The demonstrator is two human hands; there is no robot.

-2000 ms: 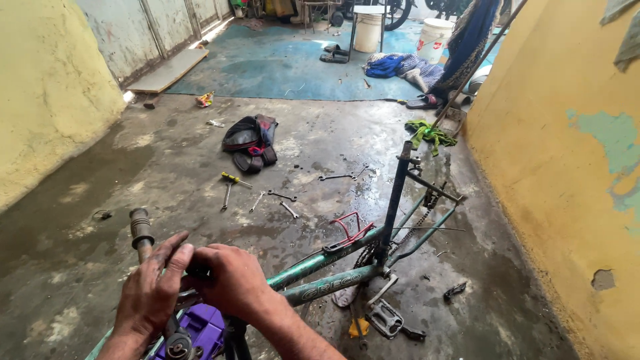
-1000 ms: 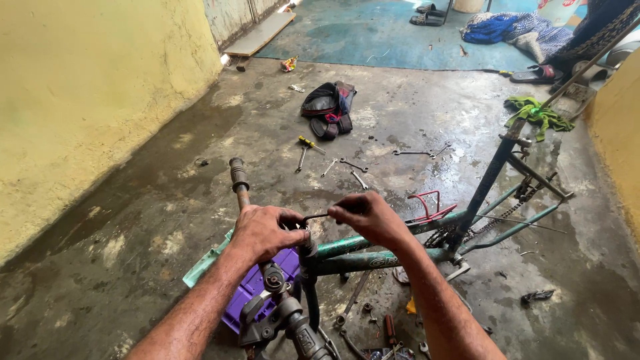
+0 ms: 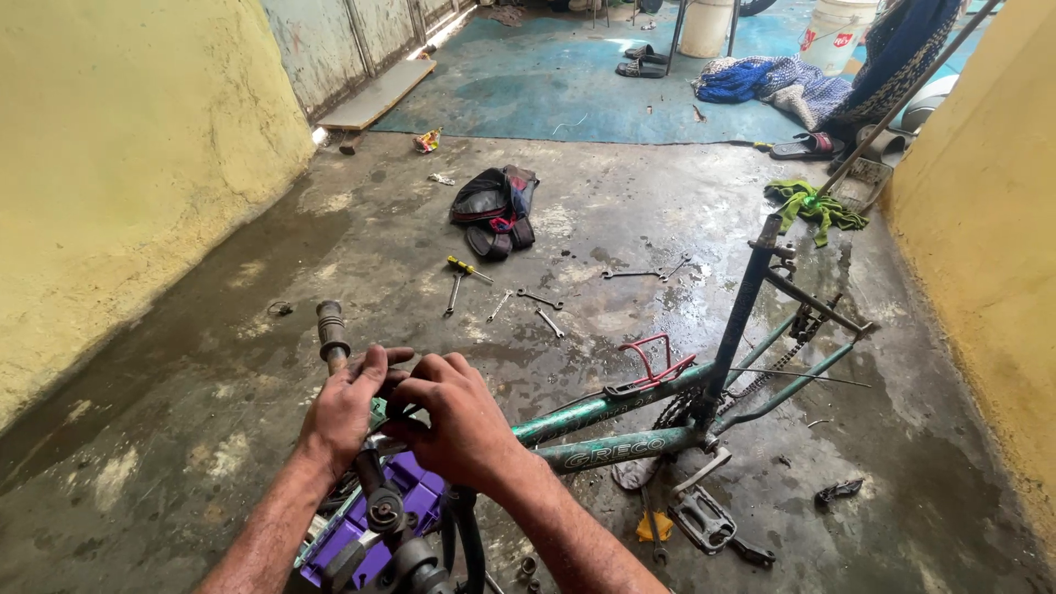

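A green bicycle frame [image 3: 610, 408] without wheels stands on the wet concrete floor, its handlebar [image 3: 371, 474] towards me. My left hand [image 3: 340, 412] is at the handlebar beside the rubber grip [image 3: 332, 328], fingers bent towards the right hand. My right hand [image 3: 452, 421] meets it there with thumb and fingers pinched together; whatever lies between the fingertips is hidden. A purple plastic tray [image 3: 412, 495] lies under the handlebar. A red bottle cage [image 3: 657, 363] sits on the top tube, and a pedal [image 3: 701, 518] hangs at the crank.
Several wrenches [image 3: 549, 322] and a yellow-handled screwdriver [image 3: 469, 269] lie ahead on the floor, near a dark bag [image 3: 493, 210]. A green rag [image 3: 815, 210] is by the right wall [image 3: 973, 214]. Sandals [image 3: 642, 68] and a bucket [image 3: 708, 26] stand on the blue floor covering [image 3: 528, 91].
One second ago my hands were apart with a thin dark piece between them; now they are close together at the handlebar. The view has shifted.
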